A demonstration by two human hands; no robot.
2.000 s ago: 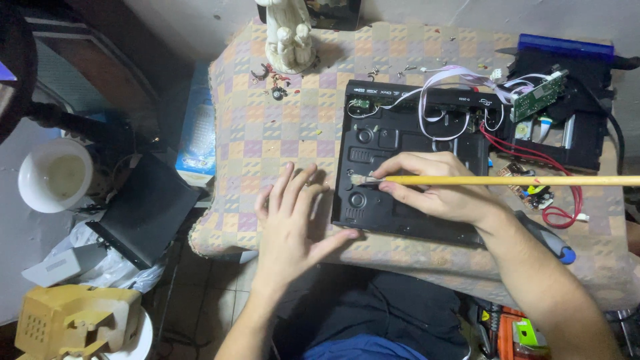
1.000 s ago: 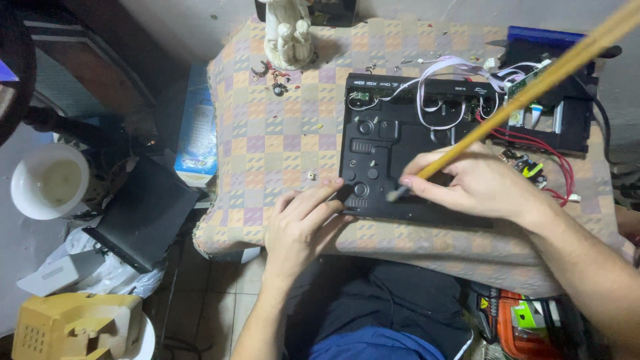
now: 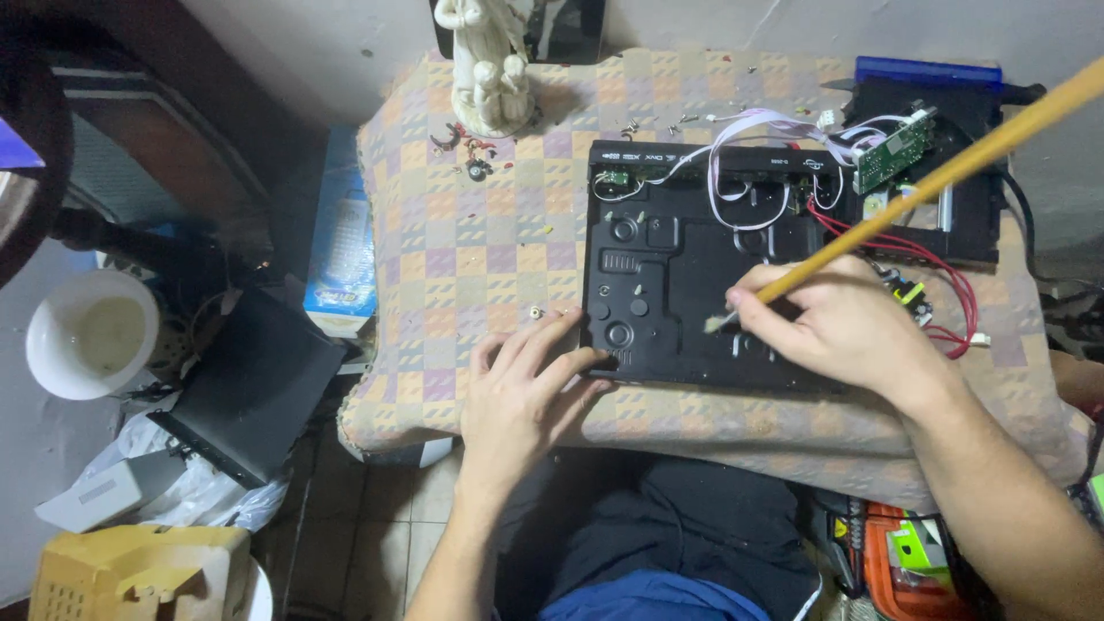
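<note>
My right hand grips a paintbrush with a long yellow handle. Its pale bristles are at the floor of a black DVD player chassis, right of the chassis's middle. The fingers of my left hand rest at the chassis's lower left corner, holding no object that shows. White ribbon cables run from the chassis front to a green circuit board at the upper right. Red wires loop beside a small power board, partly hidden behind my right hand.
A white figurine stands at the table's back, near small red and black bits and loose screws. A black disc drive part lies at right. Left of the table are a white bucket and a blue box.
The brush has moved right across the chassis floor, and its handle has swung up toward the upper right. My left hand has shifted from the cloth to the chassis's corner.
</note>
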